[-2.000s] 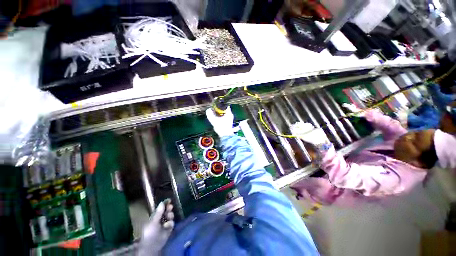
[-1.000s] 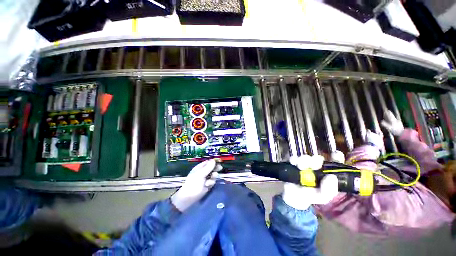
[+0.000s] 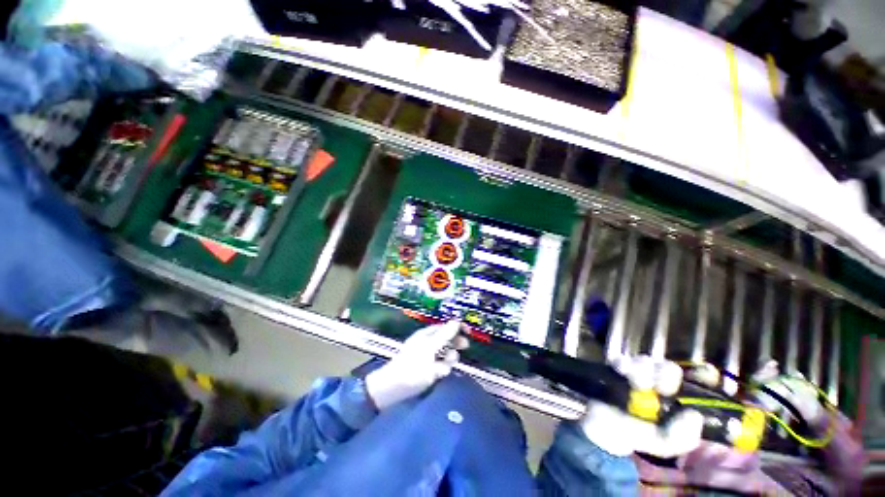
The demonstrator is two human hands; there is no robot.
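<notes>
My left hand (image 3: 417,364), in a white glove, is at the near edge of the conveyor with its fingertips together at the screwdriver's tip; any small part there is too small to tell. My right hand (image 3: 645,413), gloved in white, is closed around the black electric screwdriver (image 3: 582,381) with yellow bands, held level and pointing left. Behind my hands a green circuit board (image 3: 398,252) with three red-orange coils (image 3: 447,253) lies in its housing on a dark green carrier (image 3: 471,182). A red-orange strip shows at its near edge.
Another unit (image 3: 238,184) on a green carrier lies left, with one more beyond. A blue sleeve (image 3: 58,243) is at far left, a pink sleeve (image 3: 825,437) at right. Steel rollers (image 3: 670,291) run right. A screw bin (image 3: 571,49) stands on the white shelf (image 3: 689,107).
The view has turned, so the line now slants down to the right. Over two seconds my right hand moved from beyond the board to the near side. A blue-sleeved person now shows at left.
</notes>
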